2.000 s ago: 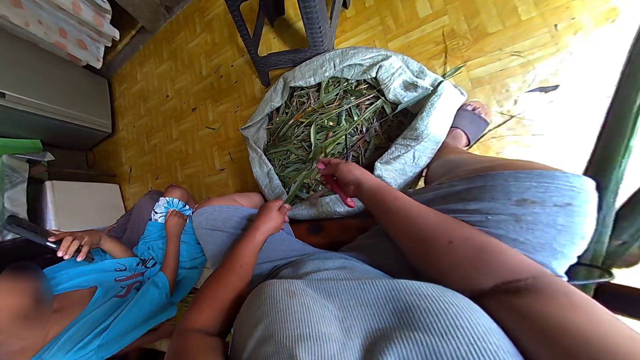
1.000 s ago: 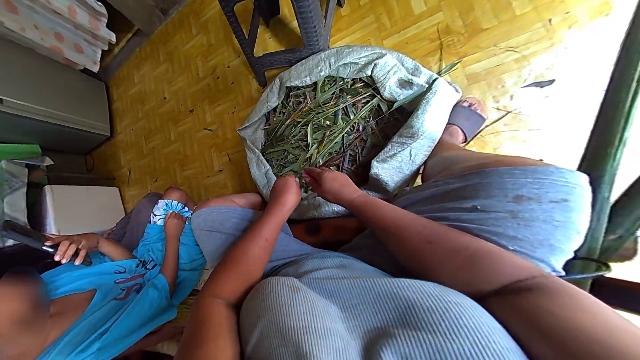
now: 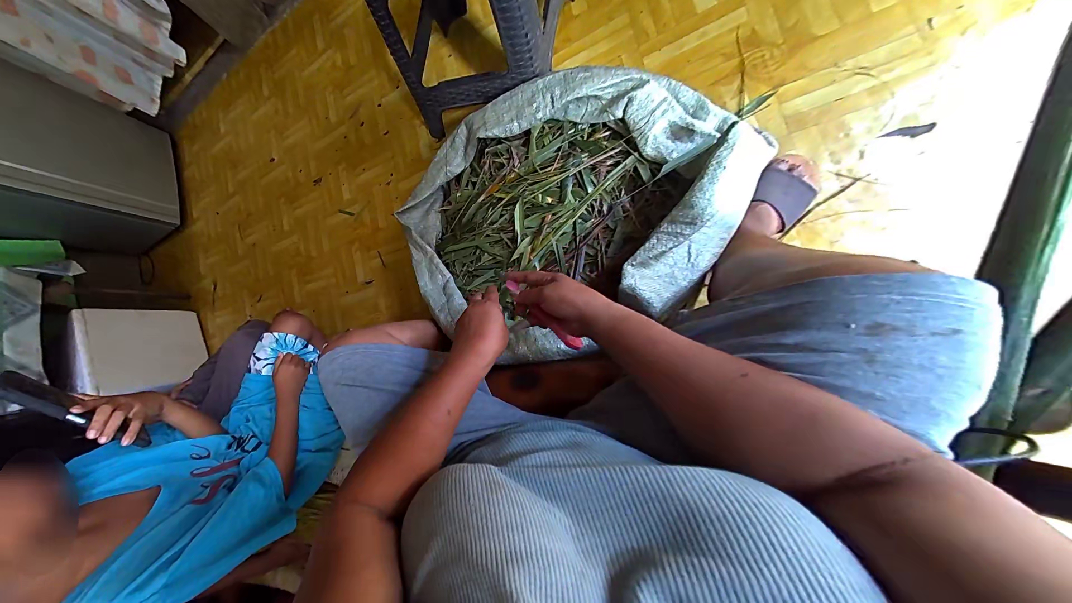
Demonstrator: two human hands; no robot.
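Note:
A woven plastic sack (image 3: 693, 237) with its rim rolled down stands between my legs, holding cut green leaves and stalks (image 3: 544, 197). Both hands are over the sack's near edge, close together. My right hand (image 3: 553, 303) is closed around a small tool with red handles (image 3: 557, 329); its working end is hidden by the fingers. Just to the left, my left hand (image 3: 483, 322) has its fingers bent near the tool's tip. Whether it holds a piece of leaf cannot be told.
A dark plastic stool (image 3: 477, 88) stands beyond the sack on the wooden-patterned floor (image 3: 293, 159). At the left, a person in a blue shirt (image 3: 201, 477) sits against my leg, holding a dark device (image 3: 38, 395). A white box (image 3: 138, 347) and a grey cabinet (image 3: 92, 151) are behind them.
Two seconds ago my hands were farther apart; they came together one second ago and remain close. The red handles, hidden one second ago, show again in my right hand.

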